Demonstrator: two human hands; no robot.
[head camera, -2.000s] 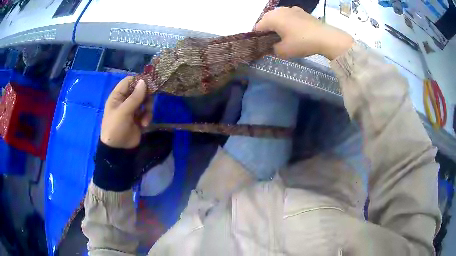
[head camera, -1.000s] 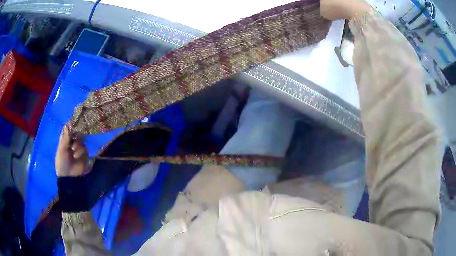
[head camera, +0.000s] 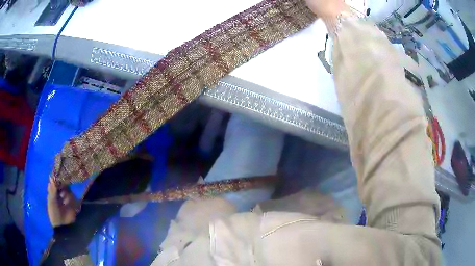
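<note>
A plaid tweed piece (head camera: 172, 83), brown-beige with dark red checks, is stretched diagonally from lower left to the top edge of the picture. My left hand (head camera: 63, 203) holds its lower left end above the blue crate. My right hand (head camera: 324, 7), partly cut off by the top edge, is at its upper end; the fingertips are hard to see. A narrow tweed strip (head camera: 208, 189) runs from near my left hand across above my lap. Black cloth (head camera: 122, 179) shows below the plaid piece.
The white table (head camera: 284, 67) has a printed scale (head camera: 276, 111) along its front edge. A blue crate (head camera: 44, 135) and a red crate (head camera: 14, 130) are at left. Scissors with red-orange and yellow handles (head camera: 436, 140) lie at right. White machine parts (head camera: 424, 23) are at upper right.
The plaid piece, bunched between my hands two seconds ago, is now spread long. My left hand has moved down and left. My right hand has moved up to the picture's top edge.
</note>
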